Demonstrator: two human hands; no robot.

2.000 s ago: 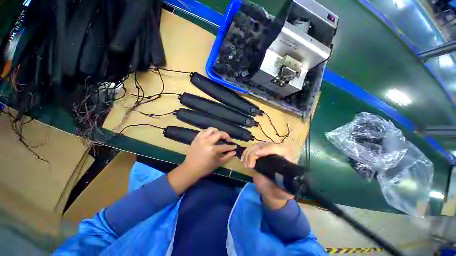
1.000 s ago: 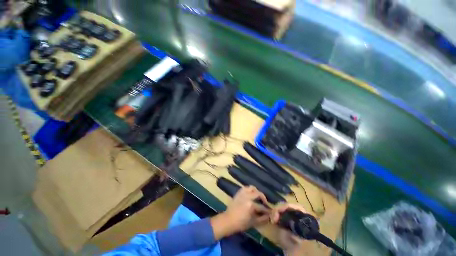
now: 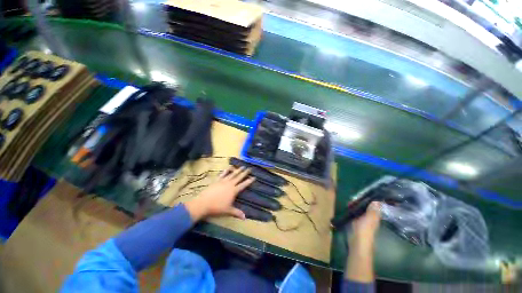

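Note:
Several slim black wired units (image 3: 260, 189) lie side by side on the tan cardboard sheet (image 3: 309, 234), thin wires trailing from both ends. My left hand (image 3: 223, 193) lies across their left part, palm down, fingers spread, covering part of them. My right hand (image 3: 366, 220) is at the right, beyond the cardboard, around the black electric screwdriver (image 3: 358, 209), which lies low over the green bench beside the clear plastic bag. The picture is blurred, and part of the right hand's grip is hard to make out.
A blue parts tray (image 3: 246, 150) and a silver screw feeder (image 3: 299, 142) stand behind the units. A heap of black units (image 3: 166, 129) is at the left. Cardboard trays (image 3: 54, 120) with round black parts are far left. A plastic bag (image 3: 458, 229) lies at the right.
My right hand has moved right with the screwdriver, away from the units. My left hand has gone from pinching at the nearest unit's end to lying spread over the row. The view has shifted.

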